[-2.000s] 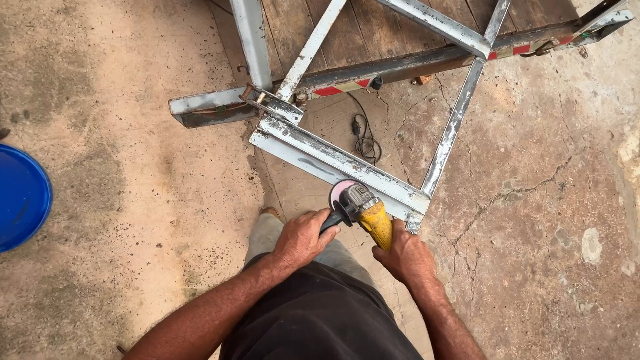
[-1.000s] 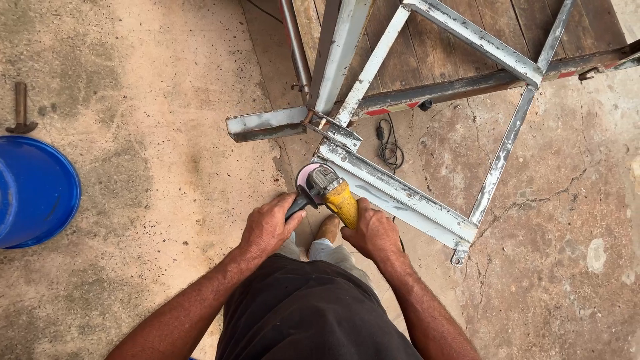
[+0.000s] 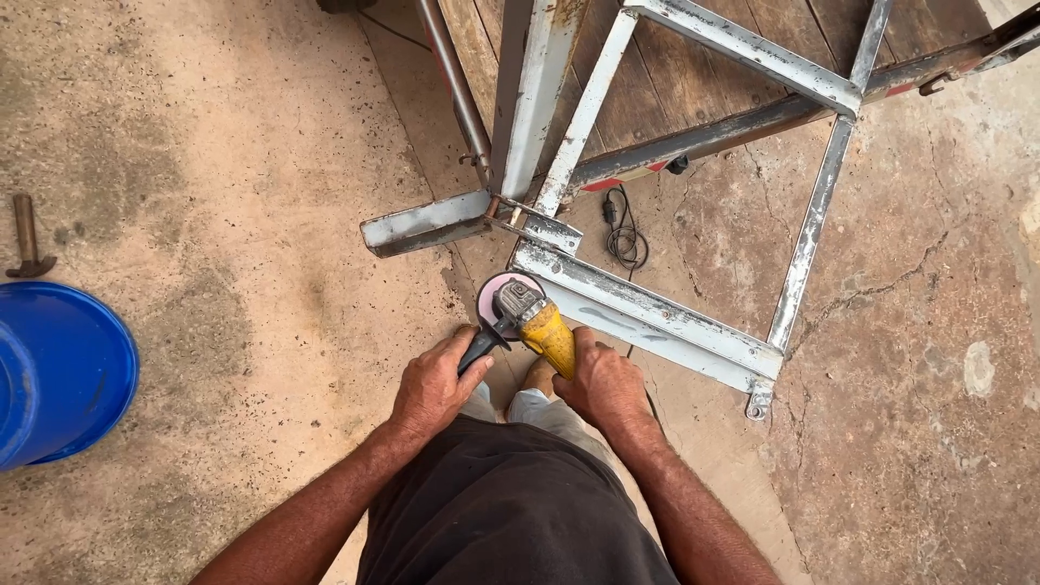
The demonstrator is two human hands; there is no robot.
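A yellow angle grinder [image 3: 548,333] with a pinkish disc is held in front of my body. My left hand [image 3: 436,378] grips its black side handle, and my right hand [image 3: 605,378] is wrapped round the rear of the yellow body. The disc lies at the left end of a steel frame [image 3: 642,305] with worn grey-white paint; whether it touches the metal I cannot tell. Bare streaks show along the frame's lower bar. A pivot bracket [image 3: 536,227] joins this end to an upright steel beam [image 3: 532,106].
A blue plastic drum [image 3: 122,374] stands at the left, with a hammer [image 3: 27,236] on the concrete floor beyond it. A wooden trailer bed [image 3: 674,73] with a metal edge lies under the frame. A coiled black cable [image 3: 626,236] rests on the floor behind the lower bar.
The grinder, held in both hands, has moved left along the lower bar, from near its right end to its left end. The view has shifted left.
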